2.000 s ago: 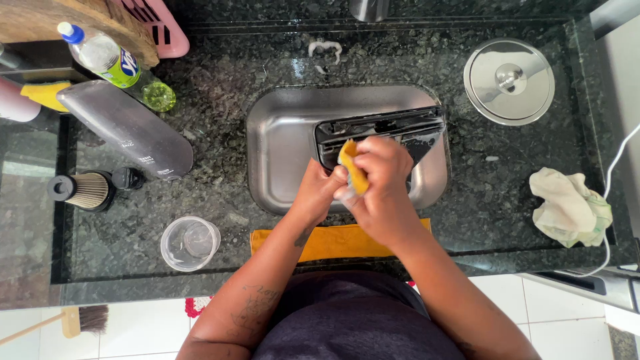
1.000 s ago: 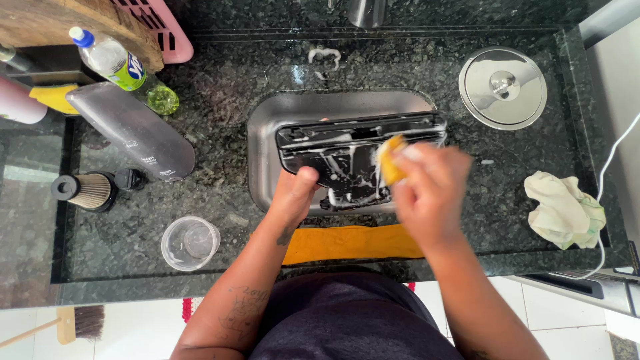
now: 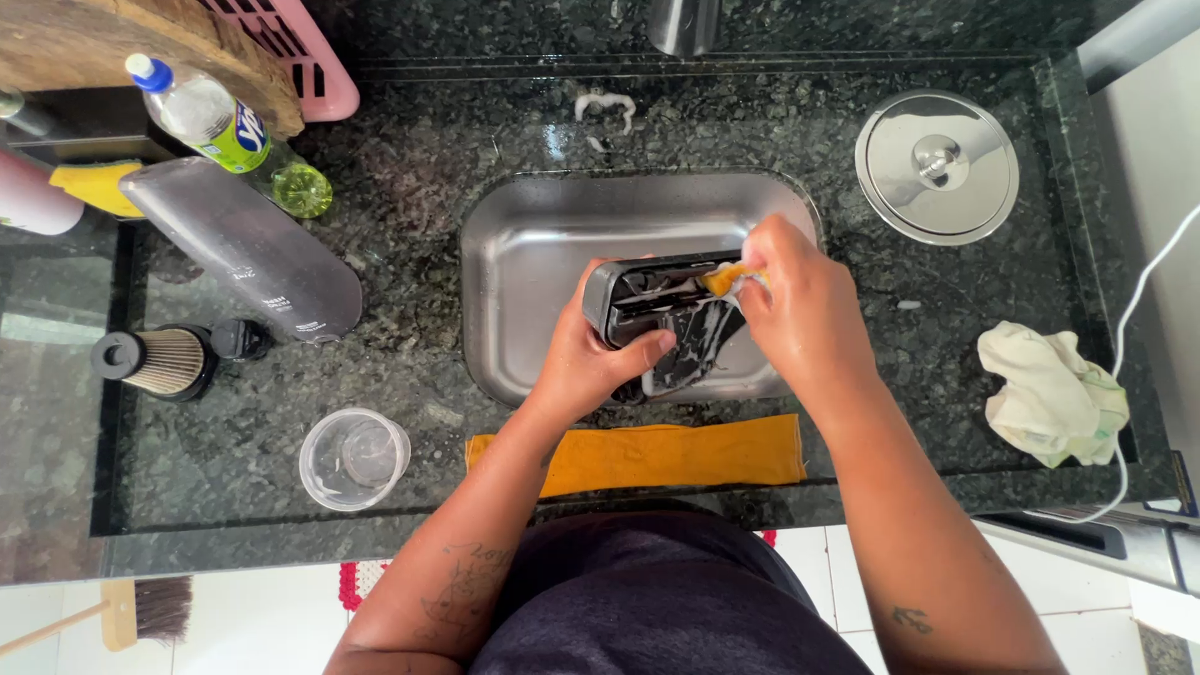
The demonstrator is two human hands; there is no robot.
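My left hand [image 3: 609, 352] grips the left end of a black plastic part [image 3: 656, 305], its thumb over the near side. The part is tilted above the stainless steel sink [image 3: 534, 272] and has soap suds on its surface. Pinched in my right hand [image 3: 797, 300] is a yellow sponge [image 3: 725, 278], pressed against the open recess of the part near its right end. Some of the sponge is hidden by my fingers. Below the sink's near edge a folded orange cloth [image 3: 675, 455] lies on the granite counter.
Left of the sink are a detergent bottle [image 3: 220, 127], a smoky translucent container [image 3: 248, 248], a pleated filter [image 3: 164, 361] and a clear plastic tub [image 3: 354, 459]. A steel lid [image 3: 937, 169] and a crumpled cloth [image 3: 1050, 394] lie right. The faucet [image 3: 685, 23] is above the sink.
The black part has been turned from the broad soapy face seen one second ago to a tilted position. My right hand, still holding the sponge, has moved up to the part's recess.
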